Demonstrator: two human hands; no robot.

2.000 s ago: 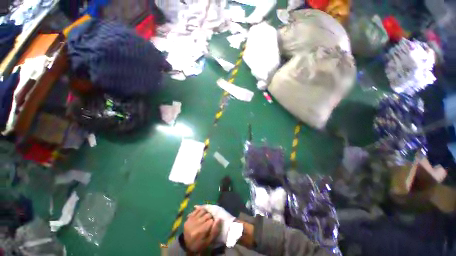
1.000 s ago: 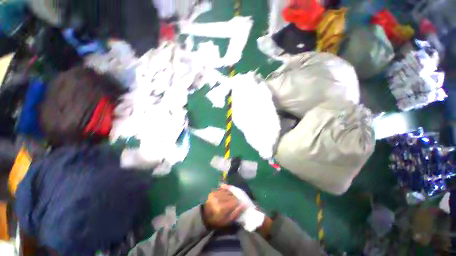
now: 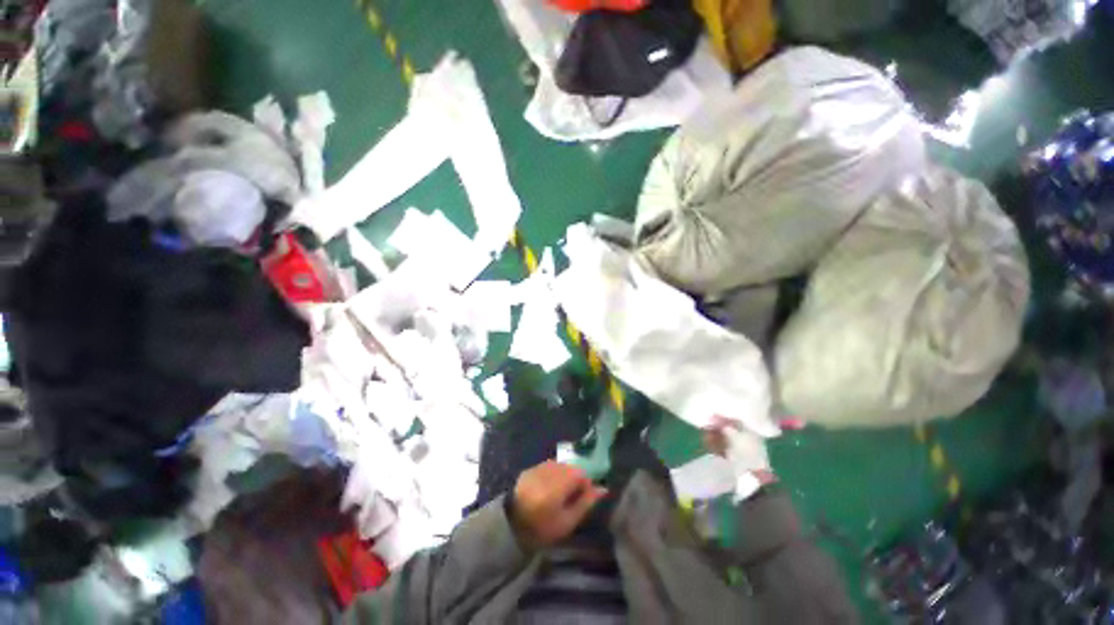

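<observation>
A long white sack lies on the green floor in front of me, beside two full sacks. My right hand, with white covering on it and bare fingertips, is at the sack's lower right end. The fingers touch or overlap its edge; blur hides whether they grip it. My left hand is bare and curled closed near my body, left of the sack and apart from it. I see nothing held in it.
Full off-white sacks stand at right. White cloth scraps cover the floor at left, beside a black heap and a red object. A black bundle lies on white material above. Foil-like bundles are at far right.
The view has moved forward over the scraps and sacks. My hands, clasped together before, are now apart; my right hand has gone out to the white sack's end.
</observation>
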